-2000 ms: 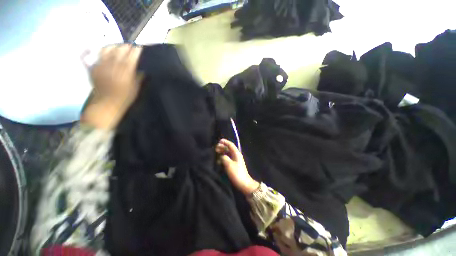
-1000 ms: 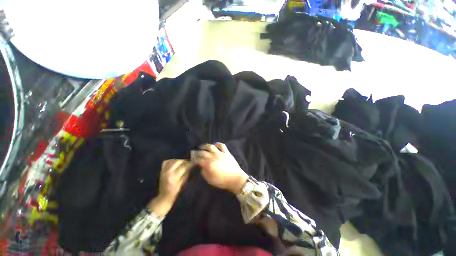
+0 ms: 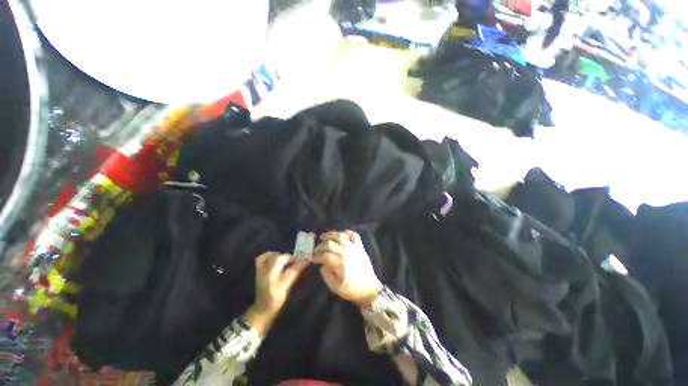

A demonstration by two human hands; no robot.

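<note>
A heap of dark garments (image 3: 166,271) lies in front of me, gathered with rounded folds at its far side. A small white label (image 3: 304,245) stands up in the middle of the cloth. My left hand (image 3: 276,280) pinches the label's lower edge with thumb and finger. My right hand (image 3: 347,265) is at the label's right side, fingers bent and touching its edge. The print on the label is too blurred to read.
More dark bundles lie to the right, one with a white tag (image 3: 614,264). Another dark bundle (image 3: 490,90) lies farther back on the pale table (image 3: 377,75). A large white round object (image 3: 158,45) is at upper left, above a red and yellow printed sack (image 3: 124,170).
Earlier my left hand was at the white round object; then both hands came together on the cloth. Now the label shows upright between them. The view has shifted slightly.
</note>
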